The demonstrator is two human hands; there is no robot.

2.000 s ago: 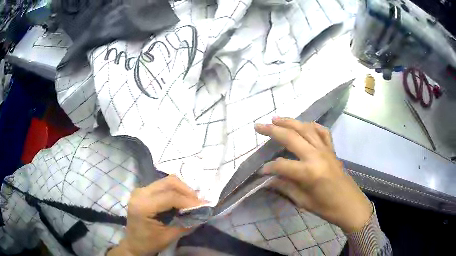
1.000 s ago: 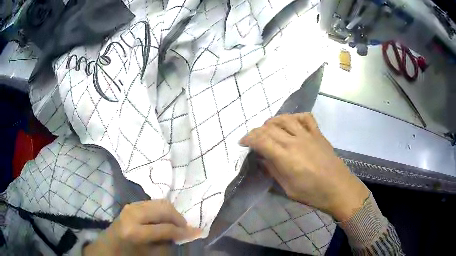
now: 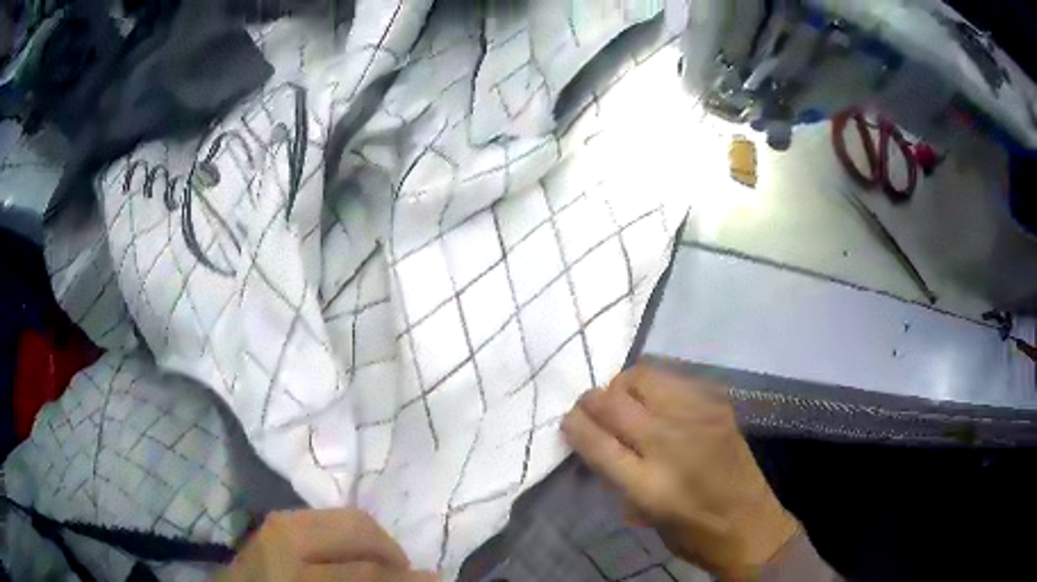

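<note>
The quilted garment panel [image 3: 512, 296] lies white side up, with dark diamond stitch lines and looped dark embroidery at the left. It runs from under the sewing machine head [image 3: 785, 68] down to the front edge. My left hand [image 3: 324, 548], cut off by the bottom edge, grips the panel's lower corner. My right hand [image 3: 682, 460], slightly blurred, pinches the panel's right edge. Grey face fabric [image 3: 546, 523] shows below, between my hands. The needle area is partly lost in bright glare.
Red-handled scissors [image 3: 876, 156], tweezers [image 3: 893, 244] and a small yellow block [image 3: 743, 160] lie on the machine bed. A measuring tape [image 3: 864, 409] runs along the front edge. Dark grey fabric [image 3: 148, 68] is at the upper left. A red container [image 3: 51, 375] is at the left.
The panel's right edge, folded open earlier with grey showing, now lies flatter. Both hands have moved lower. The whole view has shifted, so the machine and scissors appear further left.
</note>
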